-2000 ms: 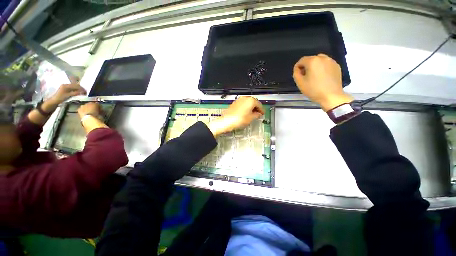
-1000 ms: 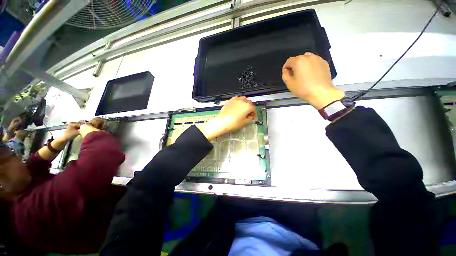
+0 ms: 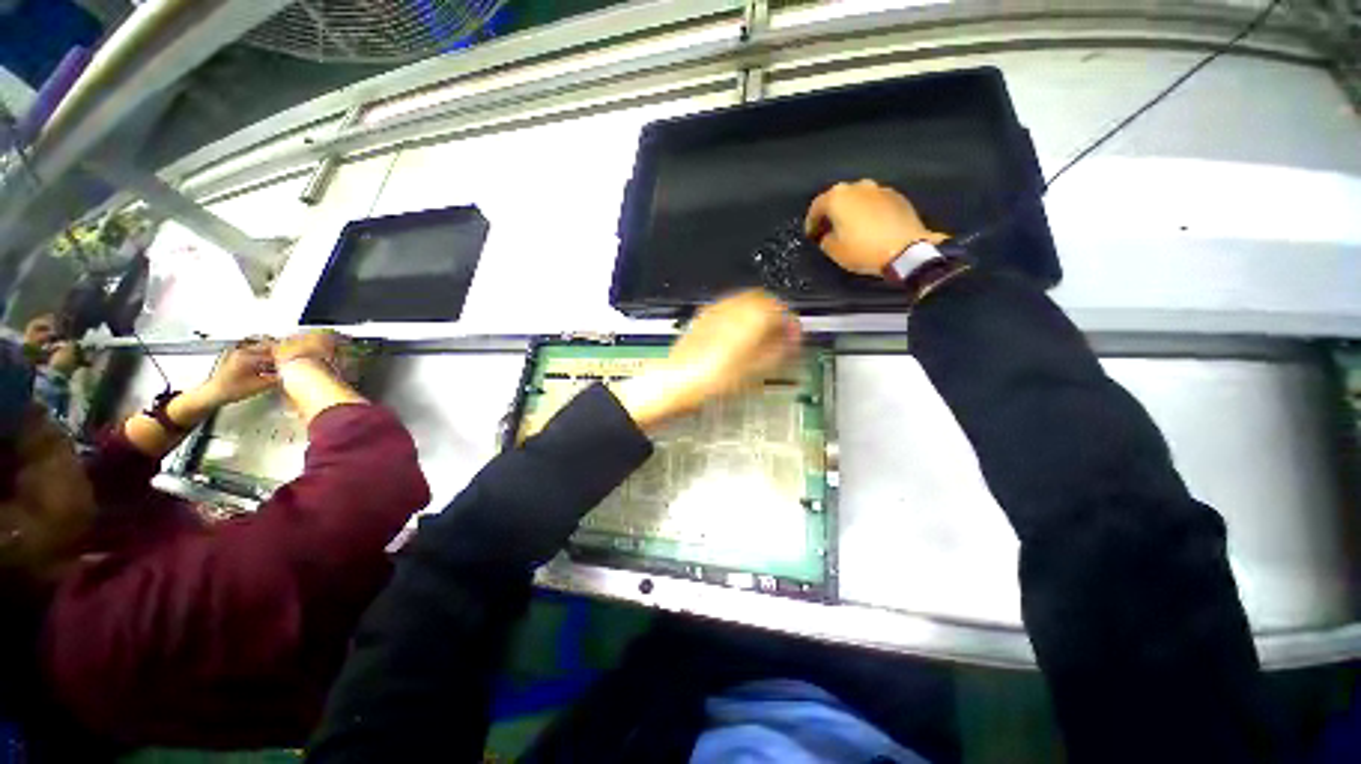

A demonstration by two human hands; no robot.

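Observation:
The circuit board panel (image 3: 702, 485) lies in a dark board carrier on the line in front of me. My left hand (image 3: 731, 351) is over the panel's upper edge, blurred, with its fingers curled; I cannot tell if it holds anything. The large component tray (image 3: 717, 179) lies behind the line, with small dark components (image 3: 781, 257) scattered near its front edge. My right hand (image 3: 873, 229) is over the tray with its fingertips beside the components; I cannot tell if a part is pinched. A strap with a pale plate is on my right wrist.
At left, a person in dark red sleeves (image 3: 254, 552) has both hands over another board (image 3: 254, 448). A small component tray (image 3: 396, 269) lies behind that board. The metal line rail (image 3: 925, 634) runs along my side. A thin cord (image 3: 1157, 102) crosses the upper right.
My right hand has moved left and down to the components in the large tray. My left hand remains over the panel's upper edge, now blurred. The neighbour's hands have come together over their board.

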